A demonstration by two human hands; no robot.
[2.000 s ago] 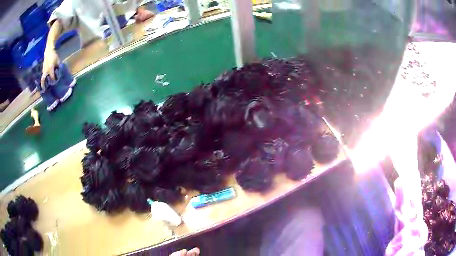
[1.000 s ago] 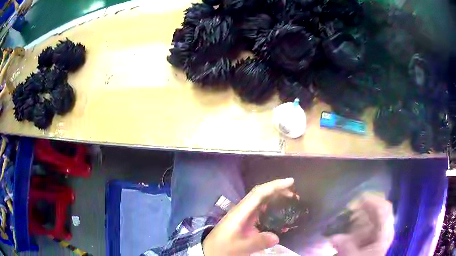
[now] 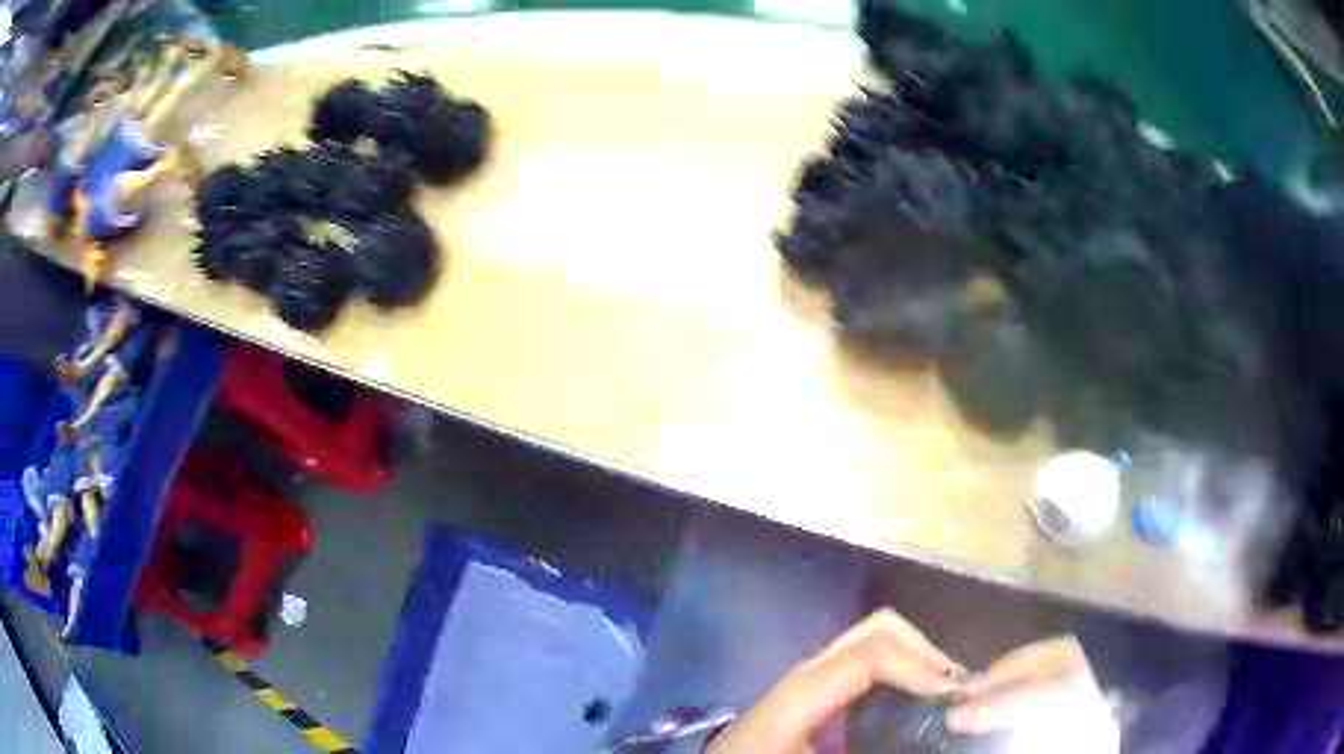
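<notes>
My left hand (image 3: 840, 689) and my right hand (image 3: 1044, 704) meet below the table edge at the bottom of the view. Between them is a dark, blurred hair piece (image 3: 902, 722), mostly covered by the fingers. The fingertips of both hands come together at its upper right side. My right hand is overexposed, and the bottom edge cuts off both hands. A white glue bottle (image 3: 1076, 495) with a teal nozzle is on the worktop above my right hand. A large heap of black spiky hair pieces (image 3: 1032, 251) lies behind it.
A small cluster of black spiky pieces (image 3: 317, 221) lies on the pale worktop (image 3: 634, 295) at left. A blurred light-blue packet (image 3: 1179, 526) is beside the bottle. Figures (image 3: 118, 184) lie at the far left end. Below are a blue crate (image 3: 162, 471), red stools (image 3: 229, 545) and a blue-rimmed tray (image 3: 516, 678).
The view has swung left, showing more of the small cluster, crate and figures. My hands, apart a second ago with a dark piece at each, have come together.
</notes>
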